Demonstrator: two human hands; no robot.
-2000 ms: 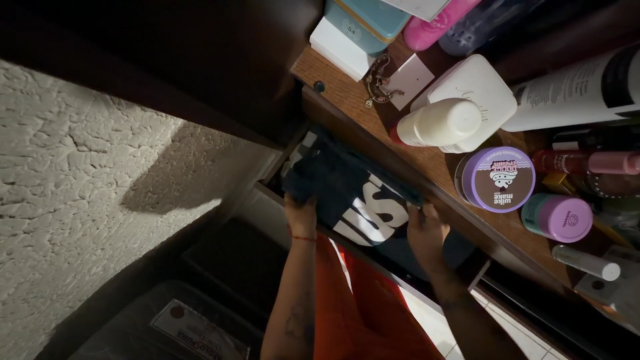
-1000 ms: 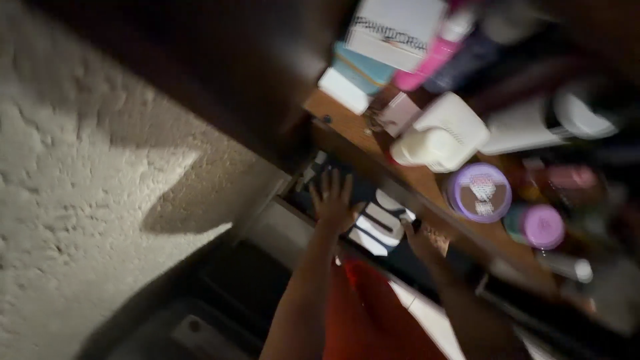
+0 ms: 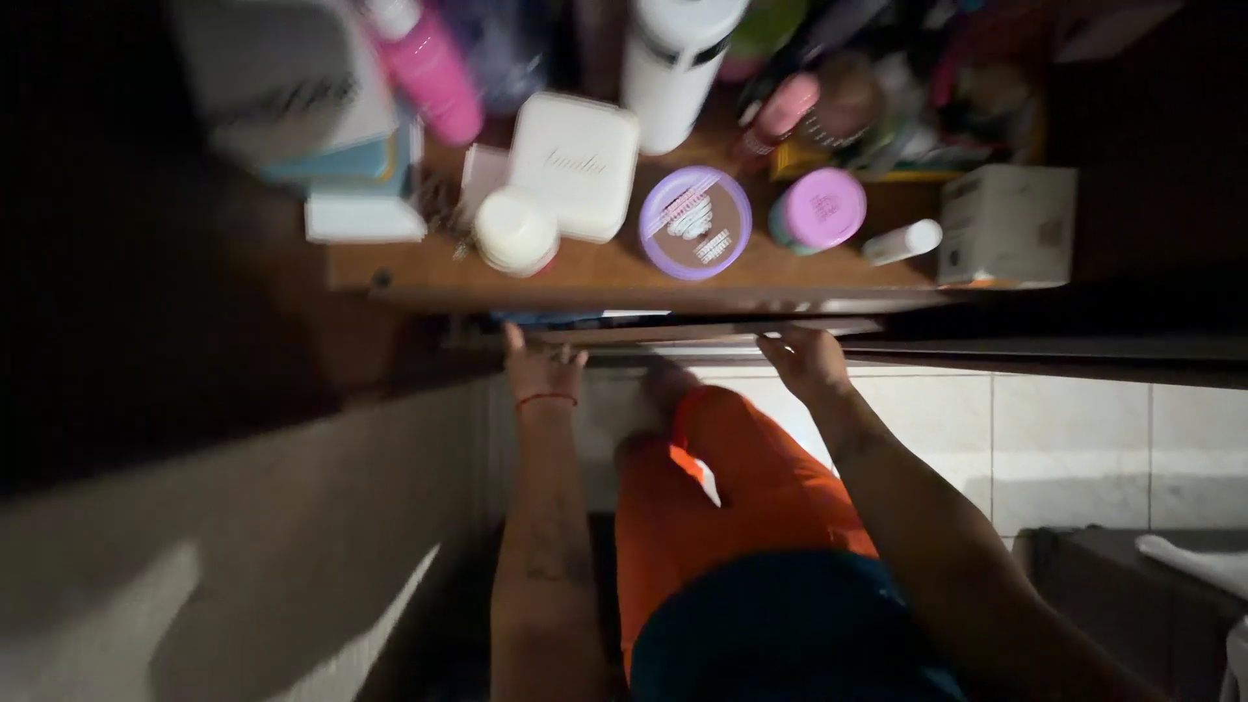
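Observation:
A wooden drawer [image 3: 634,334] below the dresser top stands open by only a narrow gap, with a strip of dark folded cloth [image 3: 551,318] showing inside. My left hand [image 3: 542,369] rests on the left part of the drawer's front edge, thumb and fingers apart, a red string around the wrist. On the right part of the same edge lies my right hand [image 3: 807,359], its fingers bent against the top of the front. Whether the fingers grip the edge is hard to tell. Most of the drawer's inside is hidden.
On the wooden dresser top [image 3: 604,278] stand a purple-rimmed jar [image 3: 695,222], a white case [image 3: 575,166], a cream-capped bottle [image 3: 517,231], a pink-lidded jar [image 3: 825,210] and a small box [image 3: 1009,226]. A rough wall [image 3: 244,546] is at the left; a grey object [image 3: 1121,575] sits lower right.
The drawer has gone from wide open to nearly closed. Both hands have left the dark printed cloth and are now at the drawer's front. The view has turned strongly.

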